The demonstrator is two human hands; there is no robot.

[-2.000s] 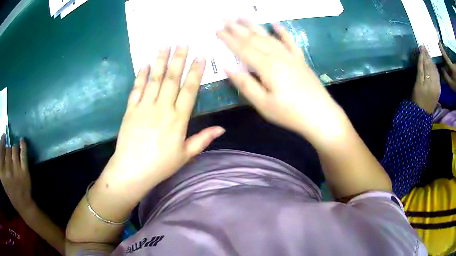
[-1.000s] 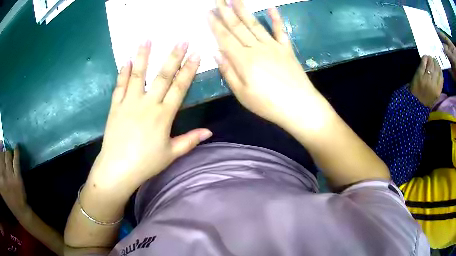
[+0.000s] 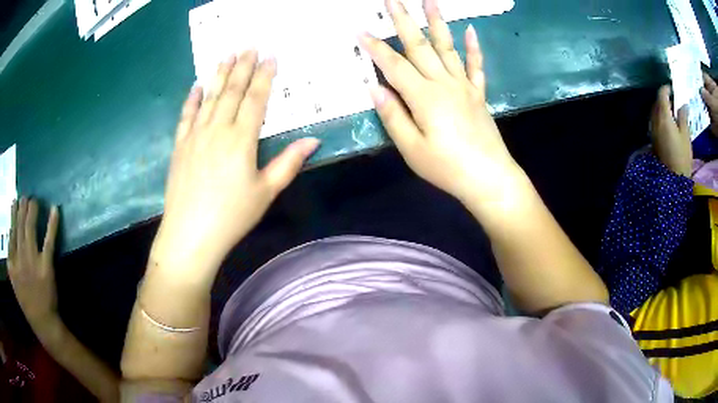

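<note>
A white sheet (image 3: 311,75) with small dark print lies flat on the green bench near its front edge. More white paper reaches right from it at the picture's top edge; whether it is the same sheet I cannot tell. My left hand (image 3: 224,134) lies palm down with spread fingers on the sheet's left part, thumb out over the bench edge. My right hand (image 3: 441,110) is palm down at the sheet's right side, fingers spread, the index fingertip on the paper. Neither hand grips anything. The sheet's far edge is partly cut off by the picture.
Folded leaflets (image 3: 102,14) overlap at the top left of the green bench (image 3: 102,110). At the left, a neighbour's hand (image 3: 33,260) touches white paper. At the right, a person in a blue dotted sleeve (image 3: 649,228) holds a white strip (image 3: 686,83).
My left hand has slid over the sheet, and small print now shows between my hands. My right hand's fingers have spread. The right neighbour's paper has changed position.
</note>
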